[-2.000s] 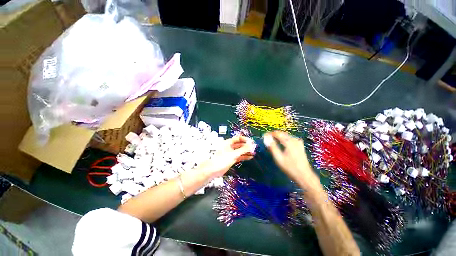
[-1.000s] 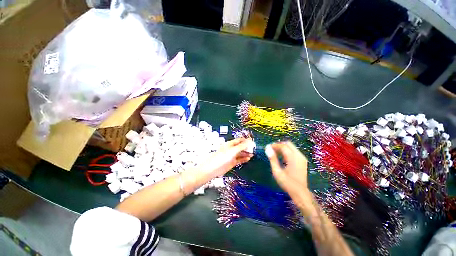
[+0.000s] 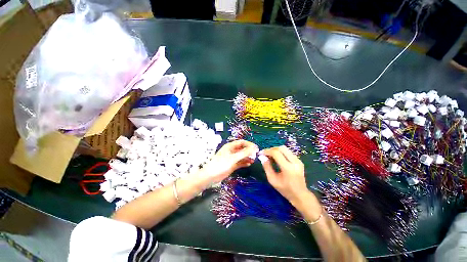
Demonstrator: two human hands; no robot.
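Observation:
My left hand [image 3: 238, 155] is at the centre, fingertips closed on a small white connector housing [image 3: 254, 152]. My right hand [image 3: 283, 169] meets it from the right, fingers pinched close to the housing, with something small and white at its fingertips; any wire there is too small to tell. Around my hands lie the yellow wires [image 3: 270, 110] farthest away, the dark teal green wires [image 3: 269, 139] just behind my fingers, the blue wires [image 3: 258, 200] nearer, the red wires [image 3: 352, 145] to the right and the black wires [image 3: 381, 204] below them.
Loose white housings [image 3: 164, 156] are heaped at left, one lying apart. Behind are a white box [image 3: 161, 102], an open carton [image 3: 51, 156] with a plastic bag [image 3: 77, 71], and red-handled scissors [image 3: 94, 179]. Finished harnesses [image 3: 415, 138] pile at right. A white cable [image 3: 348, 90] hangs at the back.
My right hand has come in to meet my left hand; before, there was a gap between them. The green wires now show behind my hands. The camera view has shifted slightly.

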